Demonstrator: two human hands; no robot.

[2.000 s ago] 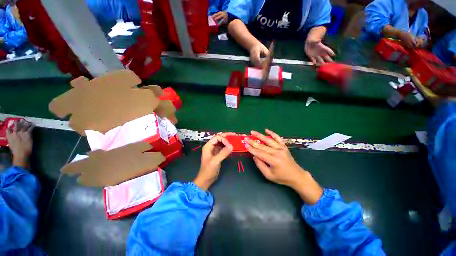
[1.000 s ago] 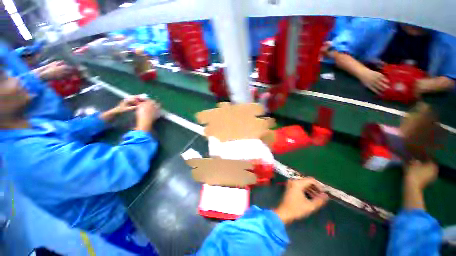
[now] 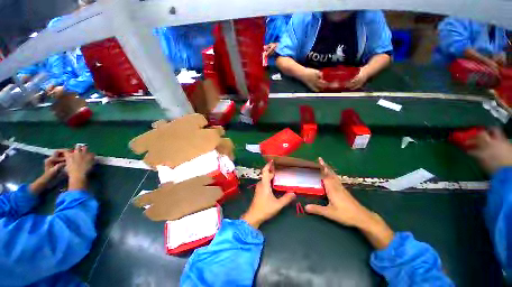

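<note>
A red carton [image 3: 298, 180] stands open between my hands at the near edge of the green belt. Its brown lid is up and a white layer shows inside. My left hand [image 3: 268, 196] holds its left end and my right hand [image 3: 338, 200] holds its right end. Thin red strands [image 3: 300, 209] lie on the dark worktop just below the carton, between my hands.
Open cartons with brown lids [image 3: 185, 202] and white inside sit left of my left hand. Red cartons [image 3: 355, 129] and a red flat piece [image 3: 282, 142] lie on the green belt. A white slip [image 3: 408, 180] lies on the belt rail. Workers' hands [image 3: 78, 163] are at both sides.
My hands held a small red piece, then were apart, the right one over the belt. Now both hold an open carton at the belt edge. The view swung left and back.
</note>
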